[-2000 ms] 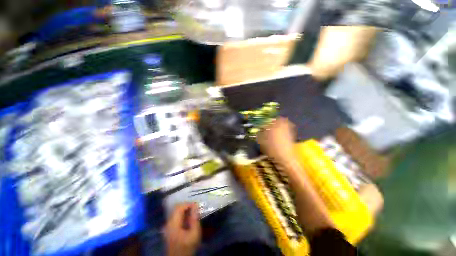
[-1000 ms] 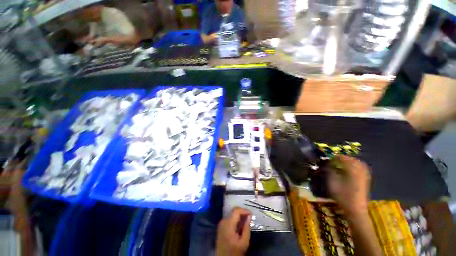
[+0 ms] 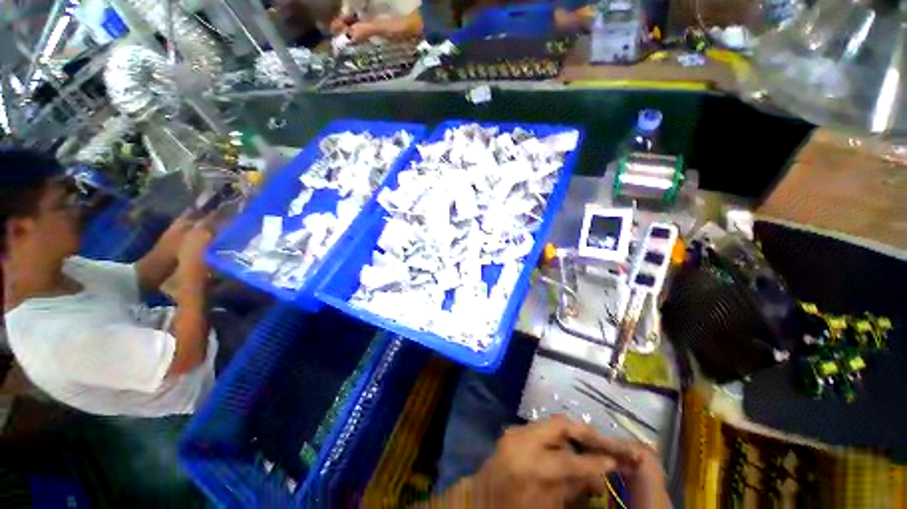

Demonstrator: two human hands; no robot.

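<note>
My left hand [image 3: 542,462] is at the bottom centre, over the near edge of the metal tray [image 3: 557,388], its fingers curled and blurred. My right hand [image 3: 644,479] meets it from the right, cut off by the bottom edge. A small dark part with a thin yellow line [image 3: 614,487] shows under the fingertips at my right hand; its shape is mostly hidden. I cannot tell whether my left hand holds anything. The soldering iron [image 3: 627,333] points down above the tray, beside a yellow-green sponge [image 3: 648,368]. Thin tweezers [image 3: 612,403] lie on the tray.
Two blue trays [image 3: 497,343] of white housings stand left, above a deep blue crate [image 3: 214,437]. Small boards [image 3: 835,368] lie on the black mat [image 3: 796,278] at right. A yellow basket [image 3: 701,437] stands lower right. A person [image 3: 90,328] sits at far left.
The view has swung left, showing the seated person and the blue crate. My right hand has left the boards on the mat and come to my left hand near the tray.
</note>
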